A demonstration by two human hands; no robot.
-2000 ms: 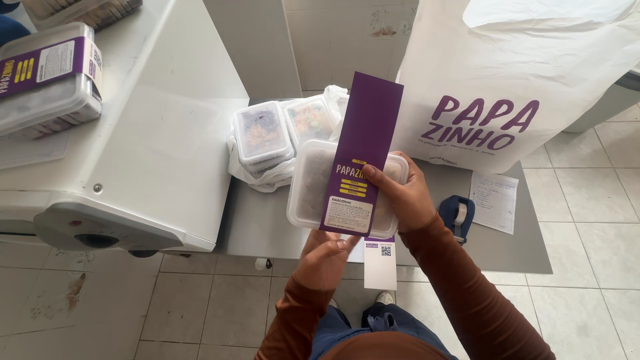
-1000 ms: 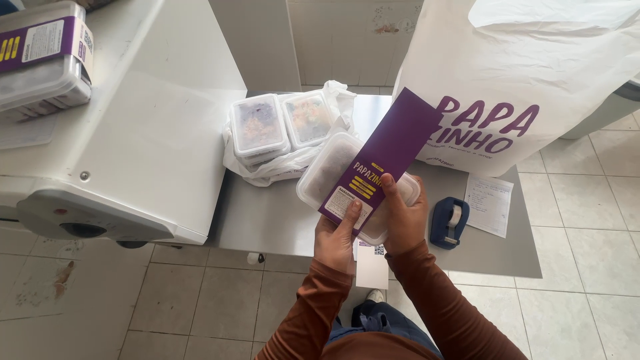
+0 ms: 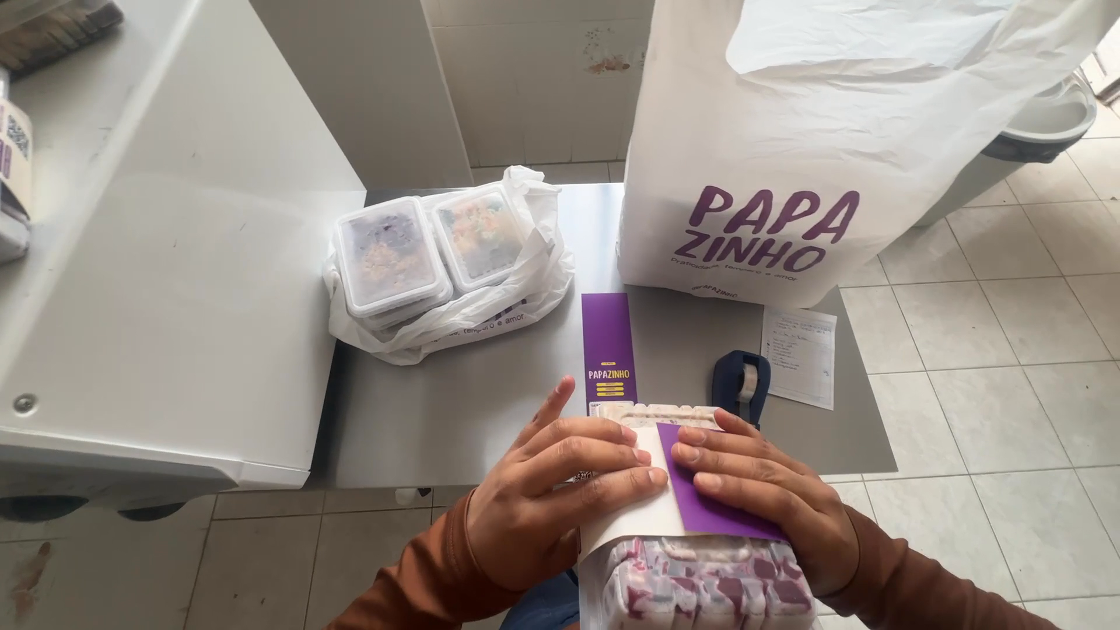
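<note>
A plastic food container (image 3: 709,582) lies upside down at the lower centre, close to my body, its ribbed base showing purple and white contents. Around it runs a cardboard sleeve (image 3: 634,512), white on one part and purple on the other. My left hand (image 3: 569,490) presses the white part with its fingertips; my right hand (image 3: 761,490) lies flat on the purple part. Both hands seem to hold the sleeve against the container. Beyond them, a separate purple printed sleeve (image 3: 606,337) lies on the grey table (image 3: 420,420). A blue tape dispenser (image 3: 742,385) stands right of it.
Lidded food containers (image 3: 394,254) sit in a crumpled white plastic bag (image 3: 534,289) at the table's back left. A large white printed bag (image 3: 770,131) stands at the back right, with a paper bearing writing (image 3: 798,354) in front. A white appliance (image 3: 175,262) borders the left, and a bin (image 3: 1041,122) stands behind right.
The container has come down nearer my body and now shows its base, with a sleeve folded over it. Both hands have moved from gripping it to pressing on the sleeve. The view has shifted.
</note>
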